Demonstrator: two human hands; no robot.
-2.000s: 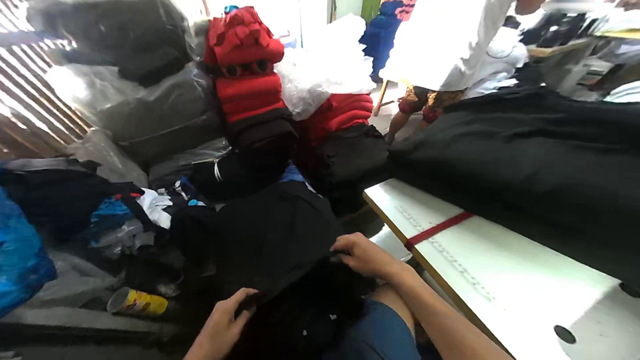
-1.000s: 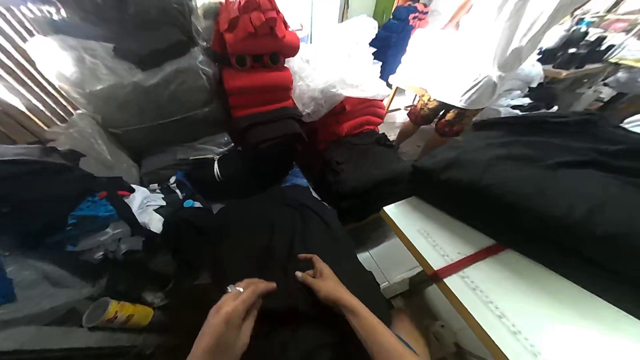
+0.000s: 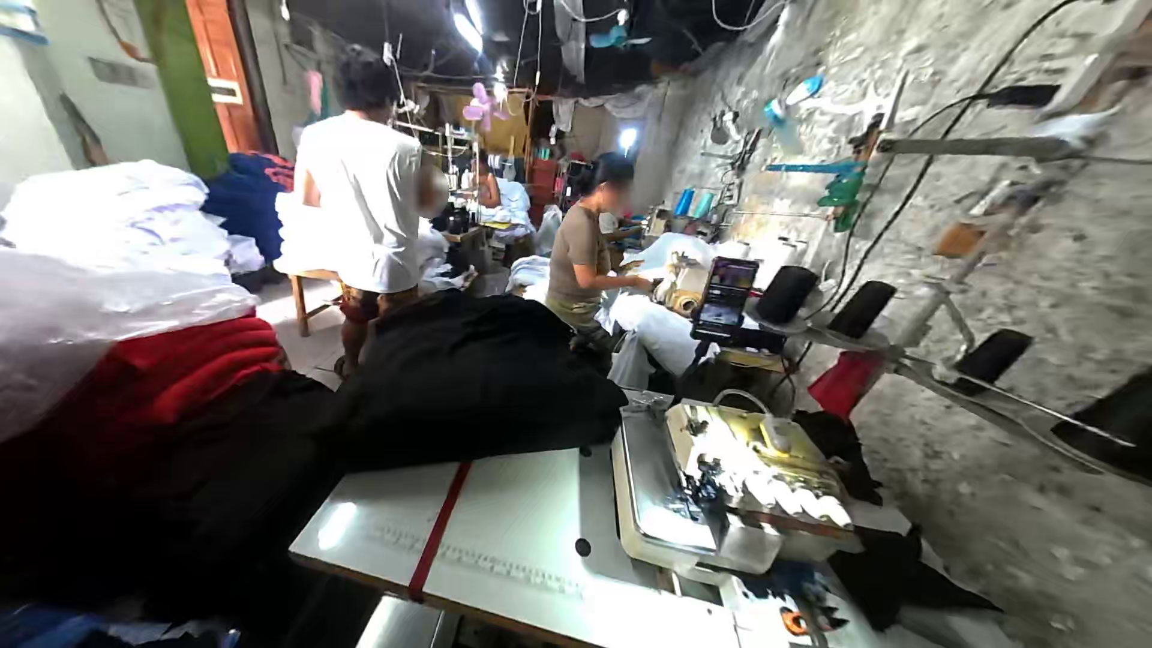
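Neither my left hand nor my right hand shows in the head view at this moment. A white sewing table (image 3: 504, 513) with a printed ruler scale and a red strip (image 3: 441, 531) across it fills the lower middle. On its right part stands an overlock sewing machine (image 3: 765, 468), lit by its lamp. A large heap of black fabric (image 3: 477, 369) lies over the table's far left edge. Black thread cones (image 3: 787, 292) sit on a rack behind the machine. A phone (image 3: 724, 292) with a lit screen stands upright beside them.
Red folded fabric (image 3: 207, 360) and white fabric under plastic (image 3: 117, 225) are stacked at left. A person in a white shirt (image 3: 360, 198) stands beyond the black heap. Another person in a brown shirt (image 3: 580, 243) works at a machine farther back. A rough concrete wall (image 3: 1035, 360) bounds the right side.
The view has swung up and to the right. Both hands, earlier on black fabric at my lap, are out of sight; the overlock machine and right wall have come into view.
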